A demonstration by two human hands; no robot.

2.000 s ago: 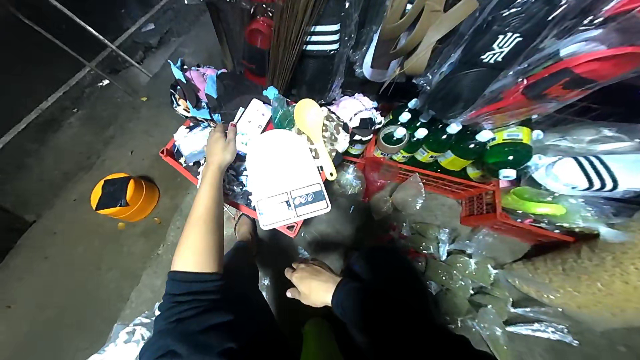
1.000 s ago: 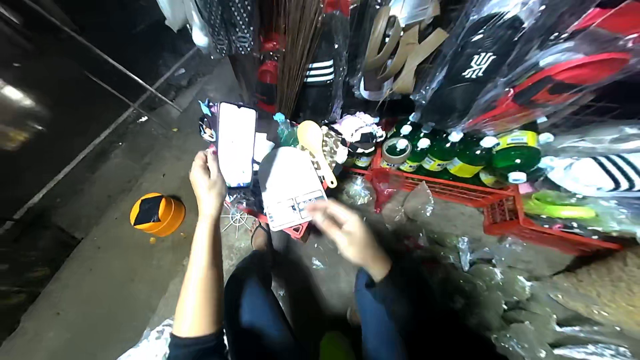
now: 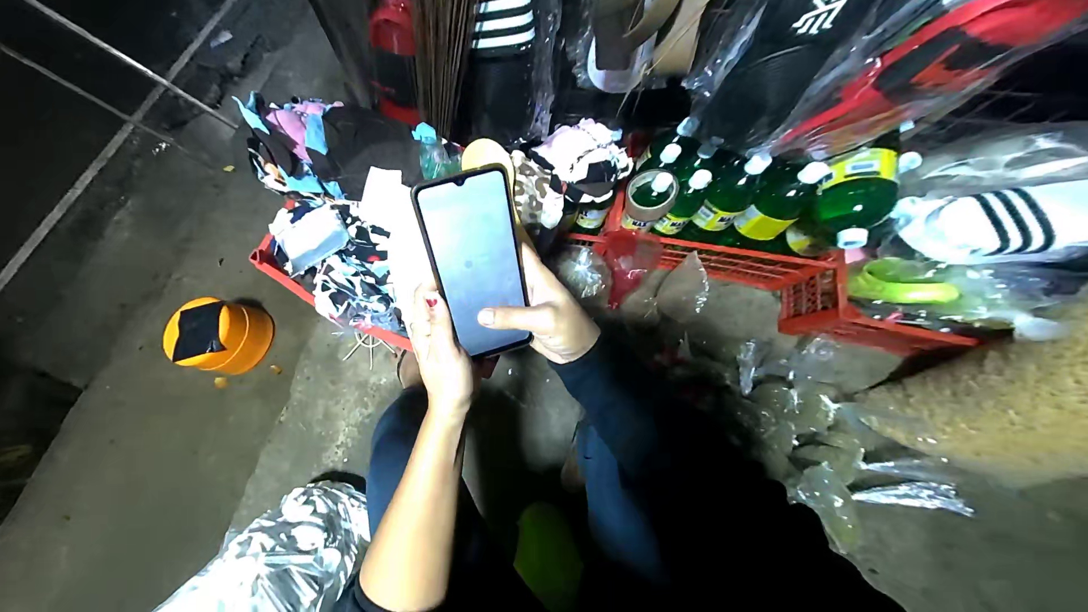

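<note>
A smartphone (image 3: 473, 260) with a pale lit screen is held upright between both hands in the middle of the view. My left hand (image 3: 442, 353) grips its lower left edge. My right hand (image 3: 552, 314) holds its right side, with the thumb over the lower part of the screen. Behind the phone, a white kitchen scale (image 3: 406, 246) is mostly hidden. A yellow scoop or ladle (image 3: 487, 154) shows just above the phone's top edge. Left of the phone, patterned cloth scraps (image 3: 353, 276) fill a red plastic crate (image 3: 280, 274).
Green bottles (image 3: 769, 200) and a roll of tape (image 3: 651, 195) stand in a red crate (image 3: 722, 262) at right. Plastic-wrapped footwear (image 3: 1011, 223) lies beyond. Small filled plastic bags (image 3: 816, 425) rest on the floor at right. An orange container (image 3: 242, 338) stands at left, silvery plastic (image 3: 285, 552) at lower left.
My left hand has brought the phone from the left to the middle, in front of the scale. My right hand has moved from the scale's front onto the phone.
</note>
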